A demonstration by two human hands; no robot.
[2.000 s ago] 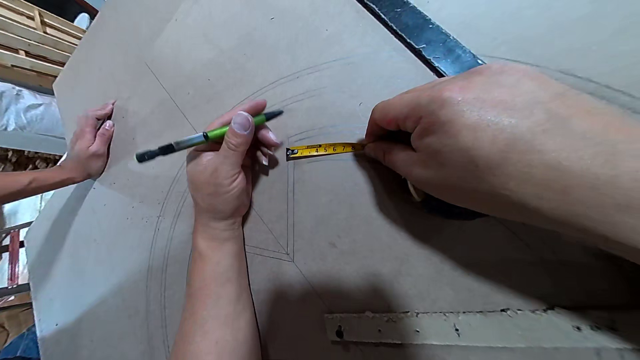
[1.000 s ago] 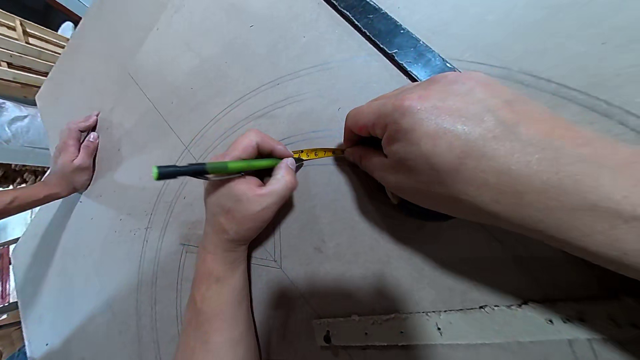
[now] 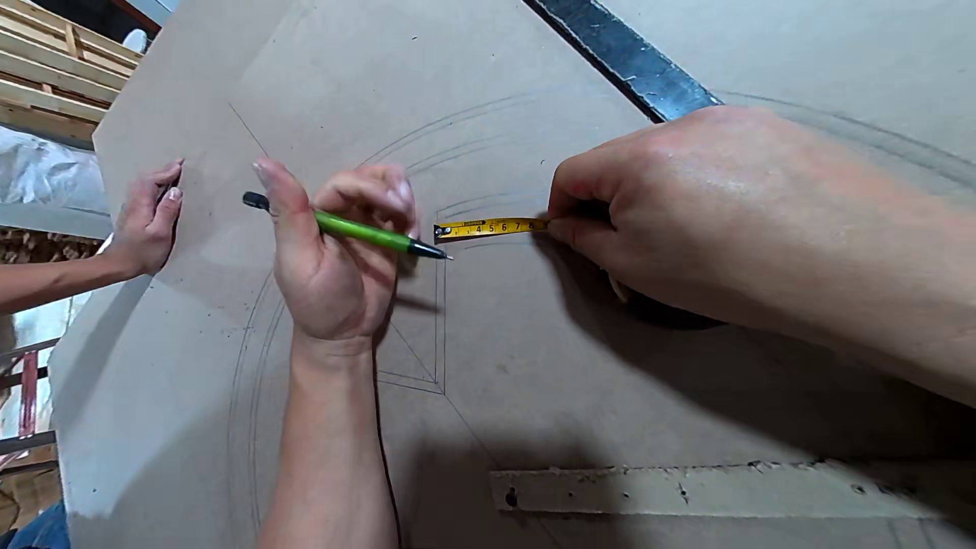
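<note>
My left hand (image 3: 335, 259) holds a green mechanical pencil (image 3: 366, 232) between thumb and fingers, its tip pointing right, just below the hooked end of a yellow tape measure blade (image 3: 492, 227). The blade lies across a board (image 3: 503, 328) marked with pencilled arcs and a double-lined corner. My right hand (image 3: 663, 198) pinches the blade at its right part; the dark tape case shows only partly beneath the palm. The blade's end rests near the top of the double vertical line.
Another person's hand (image 3: 149, 221) rests on the board's left side. A dark metal bar (image 3: 633, 57) lies at the top, close to my right knuckles. A pale strip with holes (image 3: 717, 492) lies at the lower right. Wooden slats (image 3: 57, 61) stand beyond the board's upper left edge.
One second ago the pencil's tip end was at the blade's end under my left fingers. Now the left hand has drawn back and turned, uncovering the blade's end. My right hand still pinches the tape.
</note>
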